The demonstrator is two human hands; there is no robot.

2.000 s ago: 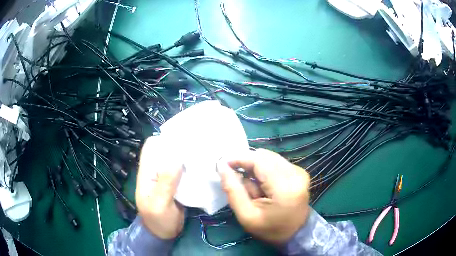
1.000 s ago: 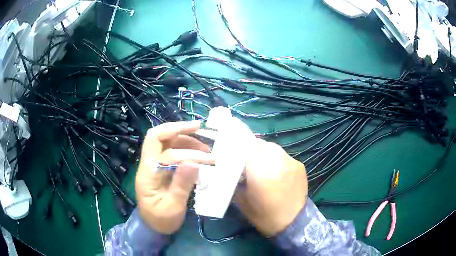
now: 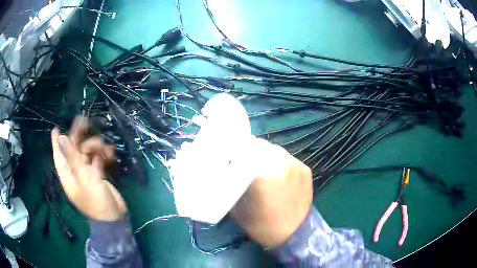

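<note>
A white plastic housing [image 3: 212,162], overexposed, is held tilted at the centre by my right hand [image 3: 277,193]; the fingers behind it are hidden. Thin pale wire ends show along the housing's left edge. A black cable with thin wires [image 3: 206,248] lies below it. My left hand [image 3: 91,172] is off the housing, over the left cable pile, blurred, with its fingers partly curled. I cannot see anything held in it. Loose black tail cables [image 3: 141,78] with thick connectors lie around and under that hand.
A fanned bundle of black cables [image 3: 366,99] runs to massed connectors [image 3: 442,94] at the right. Pliers with pink handles [image 3: 400,209] lie at the lower right. White housings with cables [image 3: 13,217] line the left edge; more white parts [image 3: 439,21] sit at the upper right.
My left hand has let go of the housing and moved left over the cable pile. My right hand still holds the housing, now turned with a broad face visible. The whole view has shifted slightly.
</note>
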